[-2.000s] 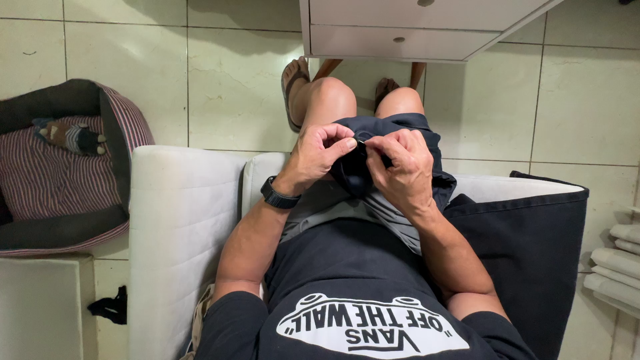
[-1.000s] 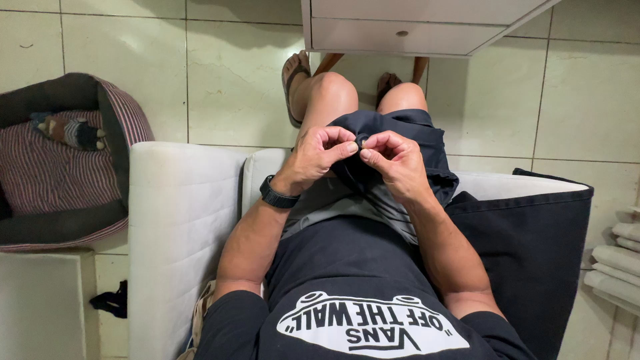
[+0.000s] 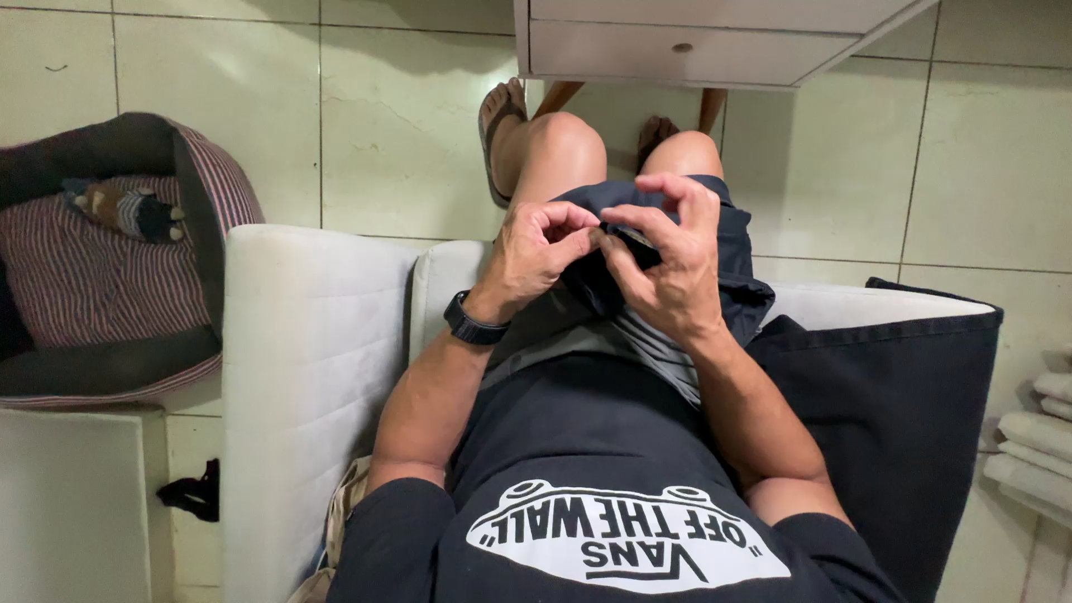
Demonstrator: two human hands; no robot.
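Dark navy cloth (image 3: pixel 582 280) lies bunched over my lap, on top of grey shorts. My left hand (image 3: pixel 548 247), with a black watch (image 3: pixel 476 319) on its wrist, pinches a small dark part at the cloth's upper edge between thumb and index finger. Opposite it, my right hand (image 3: pixel 670 255) has its thumb and index fingertips at the same dark edge, its other fingers raised. The fingertips of both hands nearly meet. What exactly lies between them is too small to tell.
White drawers (image 3: pixel 695 50) stand beyond my knees. I sit on a white padded seat (image 3: pixel 322 335), black cloth (image 3: pixel 871 419) draped at right. A striped pet bed (image 3: pixel 100 285) holds a doll (image 3: pixel 126 209). Folded light cloths (image 3: pixel 1034 444) lie at far right.
My right hand has turned and its fingers have spread upward from their earlier closer pinch. The left hand stays at nearly the same place over the cloth.
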